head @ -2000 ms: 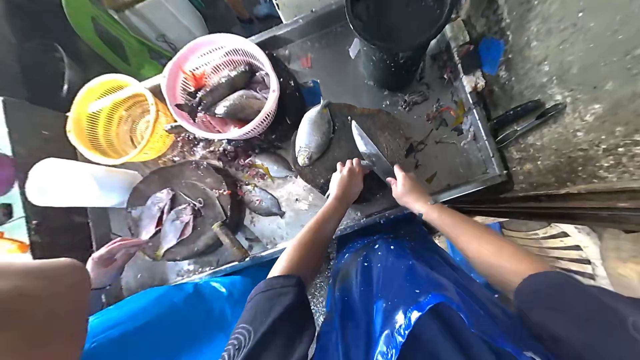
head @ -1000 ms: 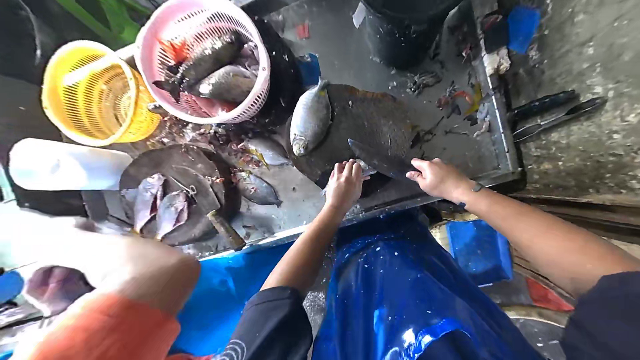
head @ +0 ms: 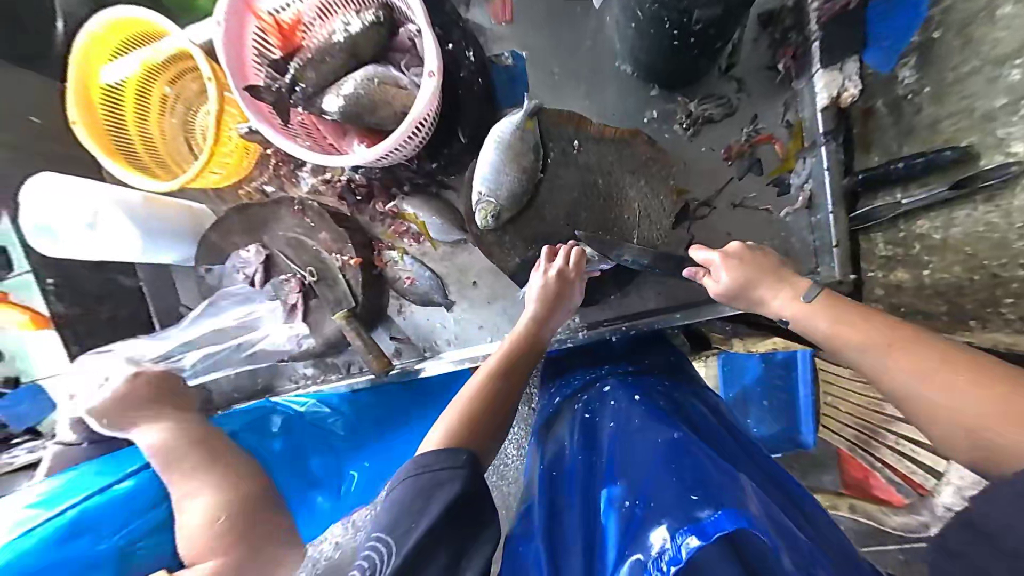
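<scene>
My right hand grips the handle of a dark-bladed knife, its blade pointing left across the near edge of a round chopping block. Facing it, my left hand is closed on a pale piece, apparently a fish, mostly hidden by the fingers and blade. The blade lies at or over that piece; whether it cuts cannot be told. A whole silvery fish lies on the block's left part, tail away from me.
A pink basket holds several fish; a yellow basket stands beside it. At left, a co-worker's hand holds a clear plastic bag by another block bearing fish pieces and a cleaver. A black bucket stands behind.
The knife blade has come down from its raised angle to lie nearly level by my left hand. The co-worker's hand now holds a plastic bag over the left block. The view has shifted somewhat.
</scene>
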